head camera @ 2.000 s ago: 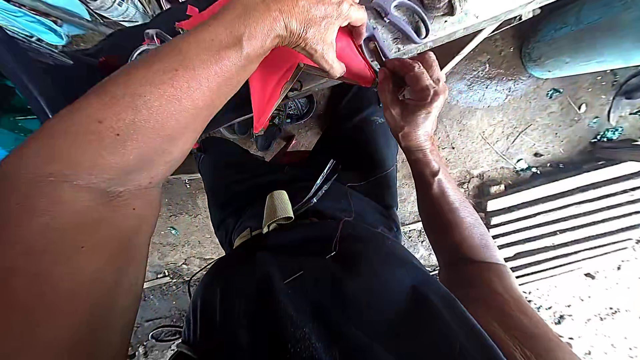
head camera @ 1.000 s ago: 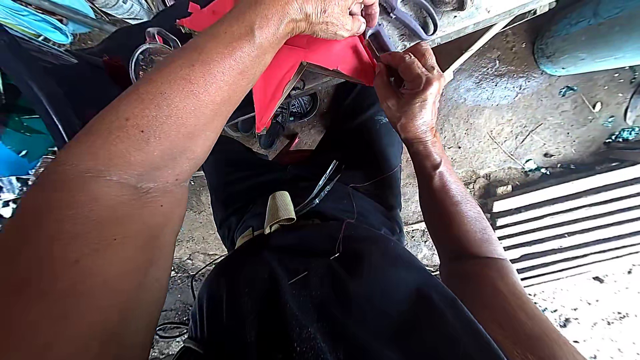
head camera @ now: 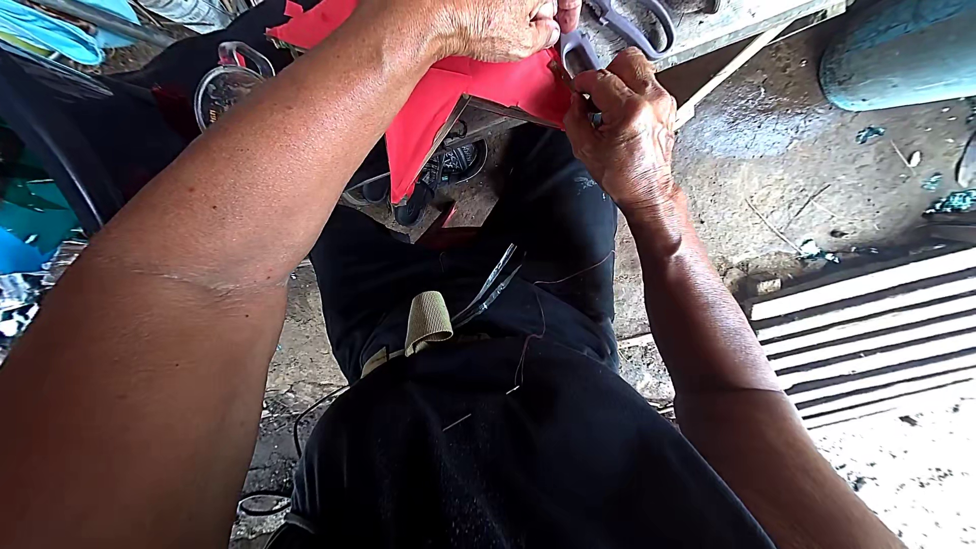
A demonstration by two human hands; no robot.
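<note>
Red sheet material (head camera: 496, 88), cut or folded into points, lies over what looks like a thin frame at the top. My left hand (head camera: 499, 30) presses on the red sheet, its fingertips pinched together at the upper edge of the view. At the sheet's right corner, my right hand (head camera: 625, 122) has its fingers curled around something small that the hand mostly hides. Scissors with purple-grey handles (head camera: 629, 30) lie on the bench by both hands; one handle loop is beside my right fingers.
A worn bench top (head camera: 717, 27) spans the upper right. A blue-green cylinder (head camera: 900, 57) is beyond it. On the left stands a glass mug (head camera: 229, 88). A slatted grate (head camera: 869, 328) is at right. A thread (head camera: 537, 320) lies on my dark clothes.
Both hands stay at the red sheet with only small shifts of the fingers. Nothing has plainly been taken up or let go.
</note>
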